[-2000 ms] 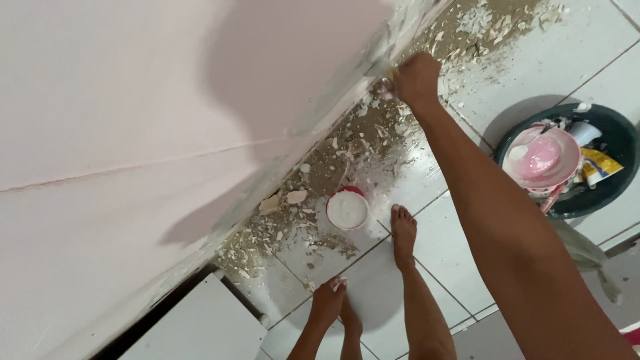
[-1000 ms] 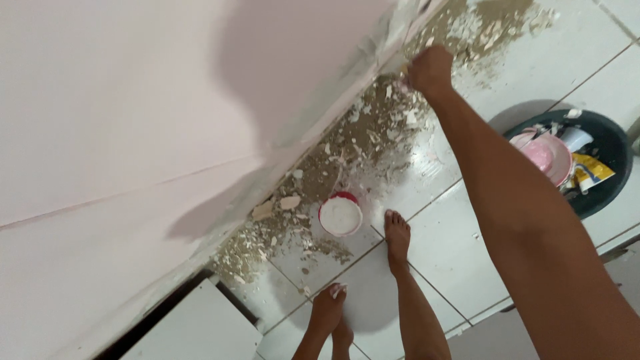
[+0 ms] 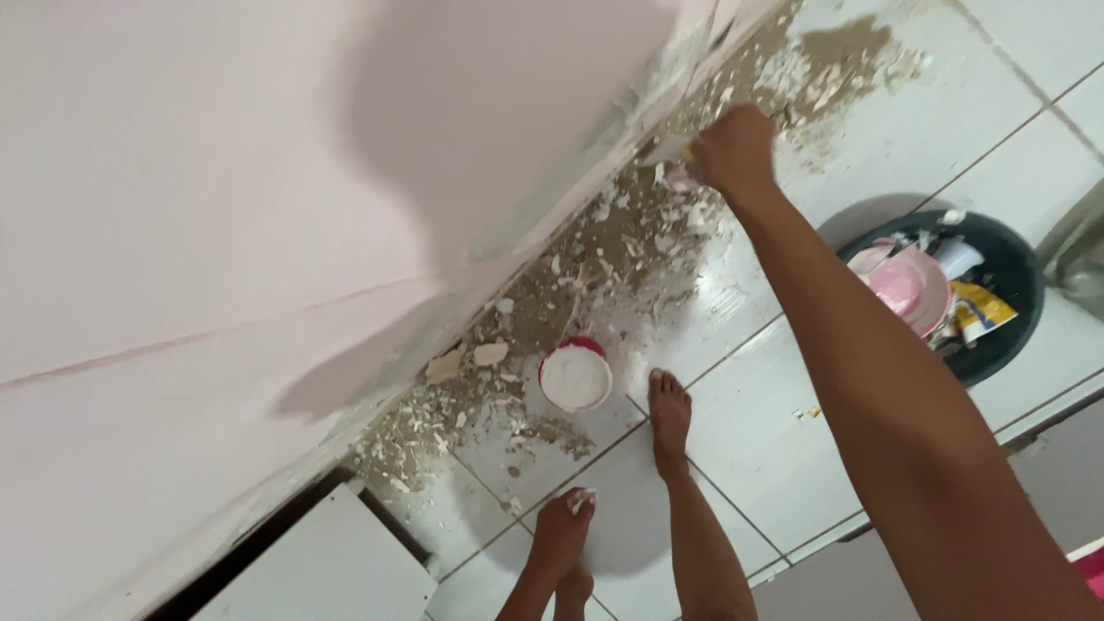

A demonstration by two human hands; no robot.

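Note:
My right hand [image 3: 737,151] is closed at the foot of the pink wall [image 3: 259,172], on what looks like a putty knife [image 3: 668,153] with a thin blade and a yellowish part; most of the tool is hidden. A pinkish-white smear or lump shows by its fingers. Low in the view, my left hand [image 3: 565,526] is curled, with white smears on the fingertips; whether it holds anything is unclear. Between the hands, a round red-rimmed tub [image 3: 575,377] of white paste stands on the floor. Greyish-white patches run along the wall's lower edge.
Paint flakes and brown rubble [image 3: 604,250] line the wall's foot. A dark basin [image 3: 1026,319] at right holds a pink bowl [image 3: 936,302], a yellow packet [image 3: 981,312] and other items. A bare foot [image 3: 670,414] rests on white tiles near the tub. A white panel [image 3: 319,561] stands lower left.
My right hand has shifted slightly along the foot of the wall, still closed. My left hand and the tub have stayed in about the same place.

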